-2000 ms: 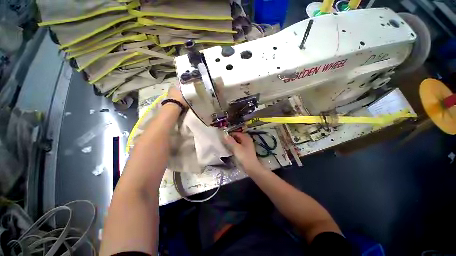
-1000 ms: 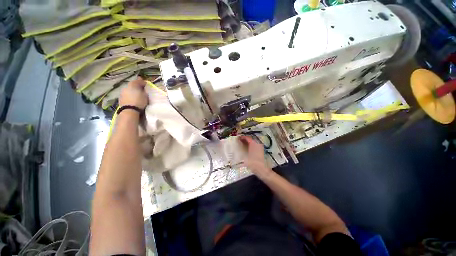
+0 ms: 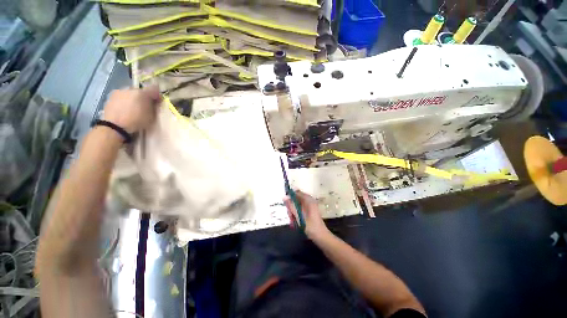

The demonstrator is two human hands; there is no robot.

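My left hand grips the yellow-edged top of the beige canvas bag, left of the machine head. The bag is blurred and hangs in loose folds, apart from the needle area. My right hand holds the dark green scissors, their blades pointing up toward the needle area. The yellow binding tape runs from the right across the bed to the needle area of the white sewing machine. Whether a thread still joins bag and needle cannot be seen.
A finished stack of beige bags with yellow edges lies behind the machine. A blue bin and yellow thread cones stand behind the head. An orange-yellow tape reel is at far right. Loose straps lie at lower left.
My left hand has pulled the bag left, away from the needle. My right hand has left the cloth and taken the scissors from the bed. The camera view has shifted.
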